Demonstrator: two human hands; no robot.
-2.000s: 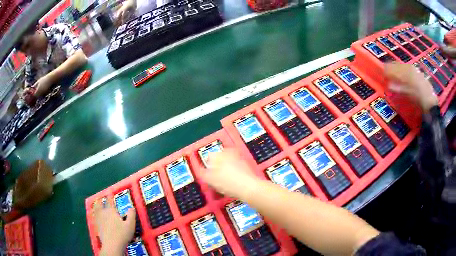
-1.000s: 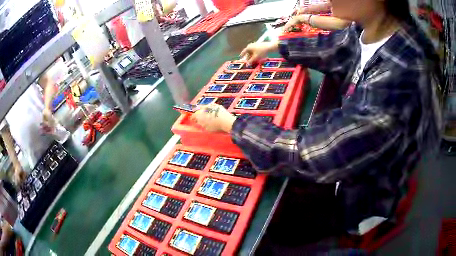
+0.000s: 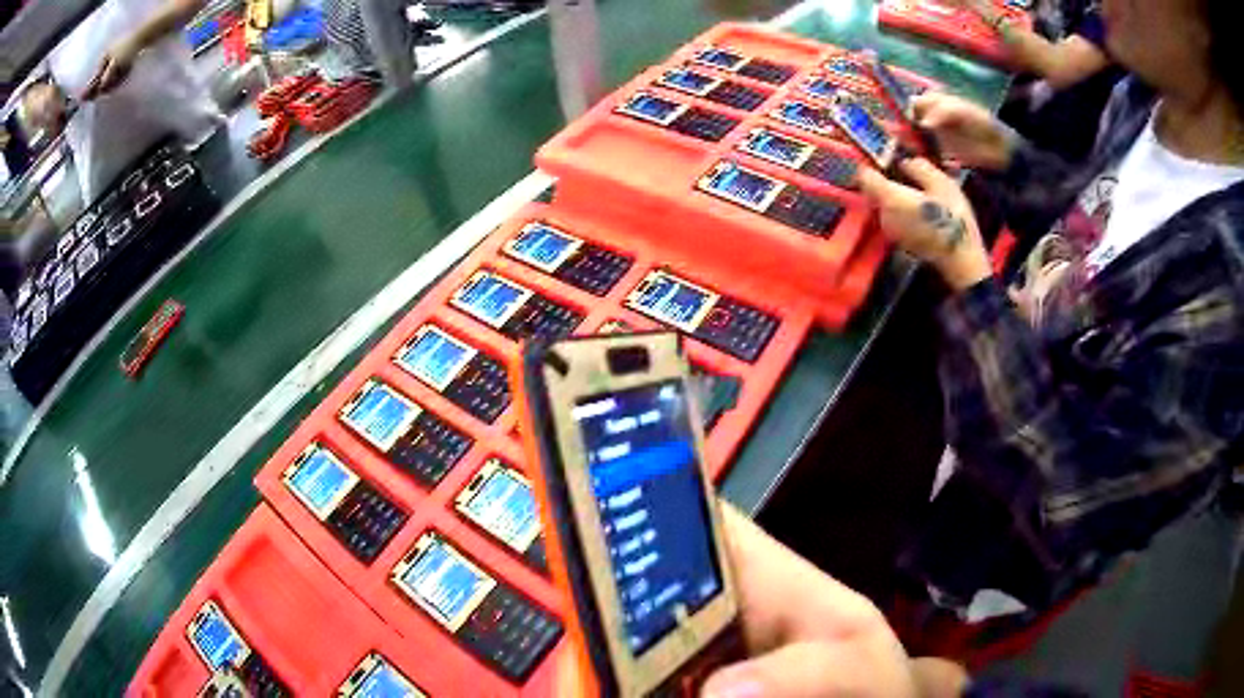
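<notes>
My right hand (image 3: 812, 620) holds a keypad mobile phone (image 3: 648, 505) upright close to the camera, at the lower middle. Its lit screen shows menu lines with one highlighted in blue, inside a gold frame with an orange side. Its keypad is mostly hidden by my thumb and the picture's lower edge. Behind it a red tray (image 3: 396, 525) holds two rows of phones with lit screens. A nearer red tray (image 3: 293, 586) at the lower left has an empty slot and some phones. My left hand is not in view.
A person in a plaid shirt (image 3: 1091, 396) sits at the right, holding phones over stacked red trays (image 3: 614, 164). A long white strip (image 3: 273, 396) runs along the green surface. A small orange-red piece (image 3: 152, 338) and a black tray (image 3: 102, 266) lie at the left.
The view has turned from the left part of the line toward the right-hand neighbour. My right hand now holds a phone up close. The neighbour's hands have come together with phones.
</notes>
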